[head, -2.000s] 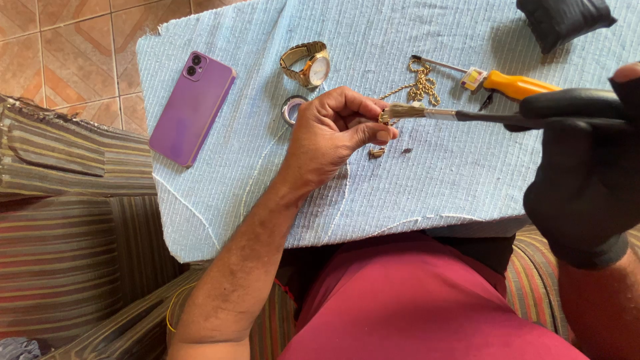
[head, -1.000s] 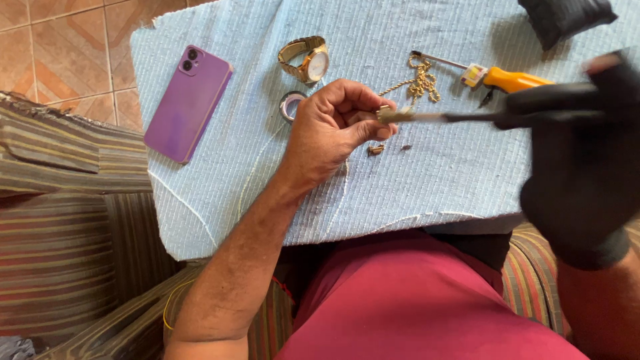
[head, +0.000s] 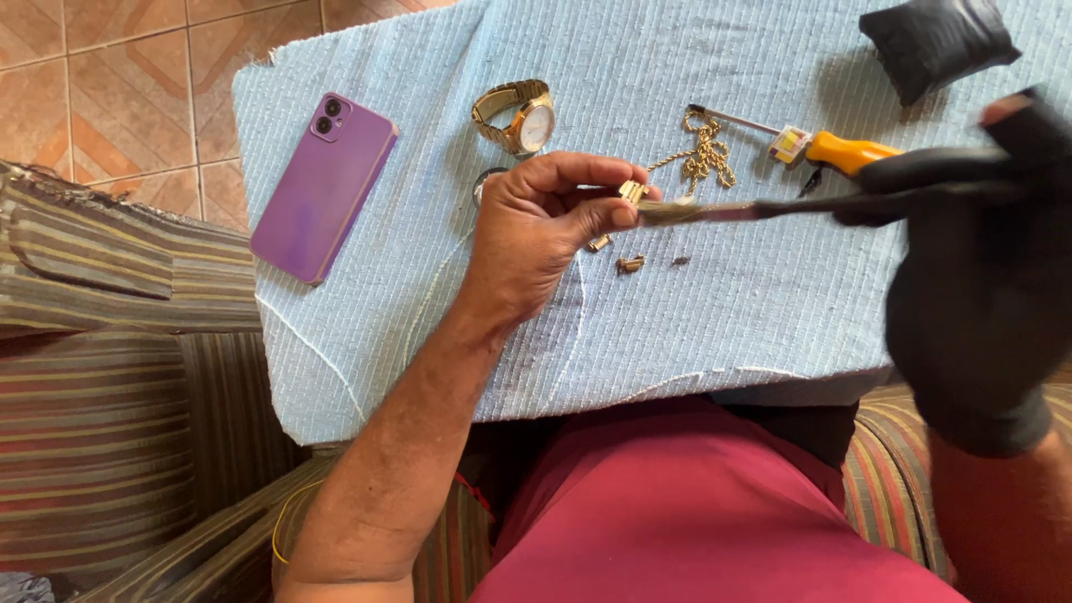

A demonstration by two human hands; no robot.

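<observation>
Between thumb and fingers, my left hand point(head: 544, 222) pinches a small gold-coloured watch-band link piece point(head: 632, 192). My right hand point(head: 980, 276), in a black glove with a bare fingertip showing, grips a thin dark-handled brush point(head: 779, 207); its pale bristles touch or lie just against the link piece. The brush and glove are blurred. More gold link pieces point(head: 631, 264) lie on the cloth below my left hand, beside a tiny dark bit point(head: 681, 261). A gold wristwatch point(head: 534, 127) lies above my left hand. A round object point(head: 481, 186) is partly hidden behind that hand.
Blue ribbed cloth point(head: 754, 318) covers the table. A purple smartphone point(head: 325, 188) lies at left, a gold chain point(head: 708, 159) beyond the brush. Right of it are a screwdriver with an orange handle point(head: 850, 153) and a black pouch or wrapped packet point(head: 938, 42). A striped sofa point(head: 92, 419) borders the table.
The brush has shifted slightly against the piece in my left hand, and my gloved right hand has moved a little with it. My left hand keeps its pinch.
</observation>
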